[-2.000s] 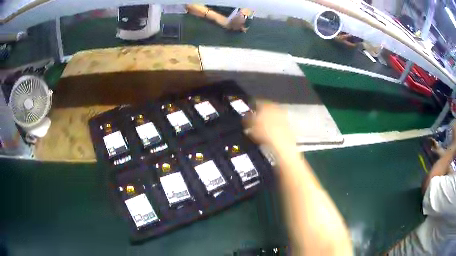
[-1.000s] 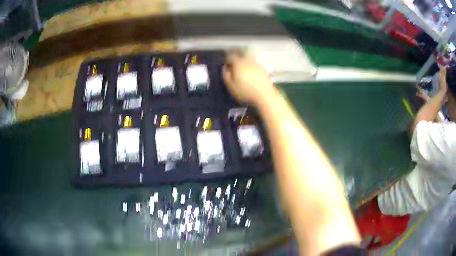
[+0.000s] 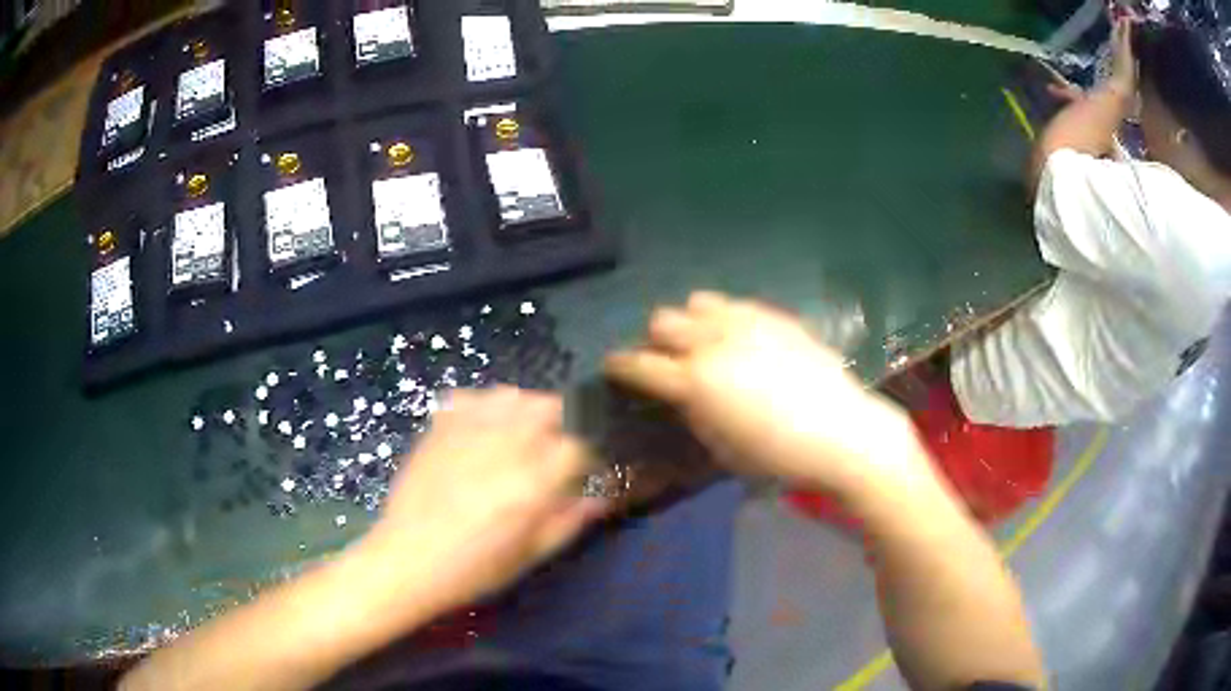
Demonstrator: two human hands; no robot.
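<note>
Both hands are together over the bench's near edge, blurred by motion. My right hand (image 3: 749, 385) grips a dark, palm-size phone unit (image 3: 628, 421) from its right side. My left hand (image 3: 493, 466) is closed at the unit's left end; its fingertips are partly hidden. A loose pile of tiny white, clear and black parts (image 3: 365, 405) lies left of the hands. Beyond it is the black tray (image 3: 466, 277), with phone units in two rows of pockets. The top-right pocket shows a plain white rectangle (image 3: 489, 49) and no yellow mark.
The dark green bench mat (image 3: 756, 162) has a worn near edge. A brown board (image 3: 41, 155) shows at the upper left. A seated person in a white top (image 3: 1120, 270) is at the right, near a red stool (image 3: 992, 466).
My right hand has moved from the tray's top-right pocket to the near edge, now with a dark unit. My left hand has come into view. The view has shifted down and right.
</note>
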